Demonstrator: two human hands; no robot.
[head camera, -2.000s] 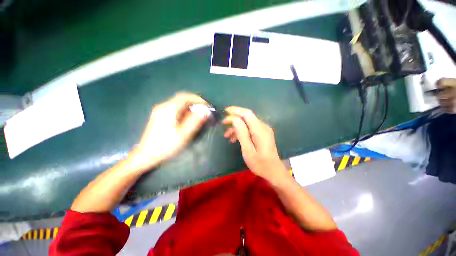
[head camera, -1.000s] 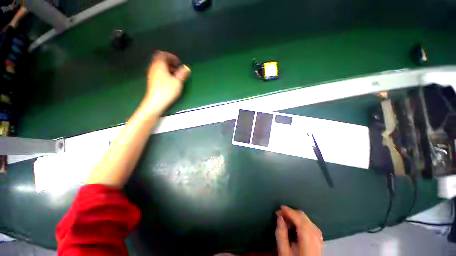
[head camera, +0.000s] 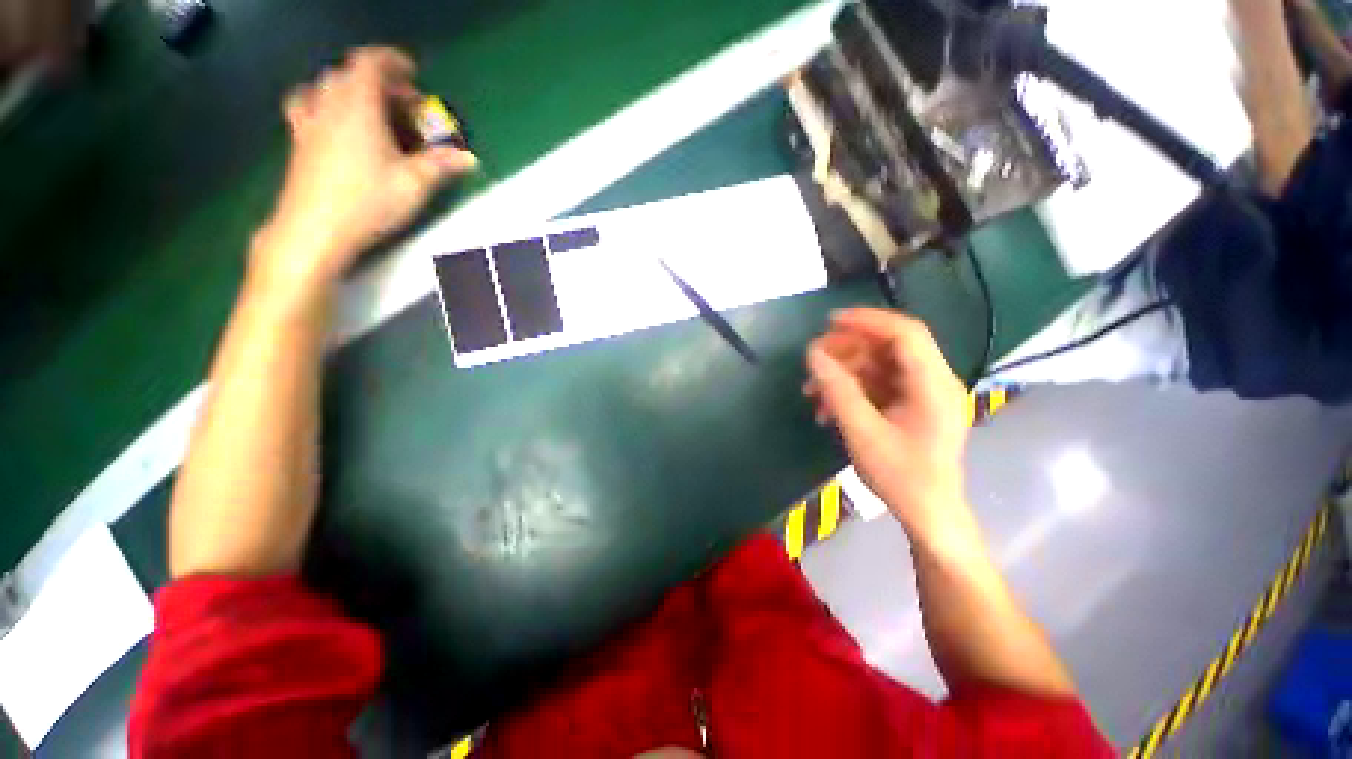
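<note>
My left hand (head camera: 344, 166) is over the green conveyor belt, its thumb and fingers around a small open device housing with a yellow-edged battery (head camera: 436, 122); the hand hides much of it. My right hand (head camera: 897, 398) is over the front edge of the bench, fingers loosely curled and apart, with nothing seen in it. Dark tweezers (head camera: 712, 312) lie across the lower edge of a long white backing sheet (head camera: 756, 245), which has black rectangles at its left end.
A dark soldering station (head camera: 927, 141) with black cables stands at the right end of the sheet. White paper (head camera: 71, 638) lies at the lower left. Another small dark device (head camera: 181, 21) is on the belt. Another person's arm (head camera: 1272, 97) is at the upper right. A pale rail divides belt and bench.
The view has turned and shifted. My left hand has gone from the bench to the belt and now closes around the device with the battery. My right hand has moved, its fingers loosely apart.
</note>
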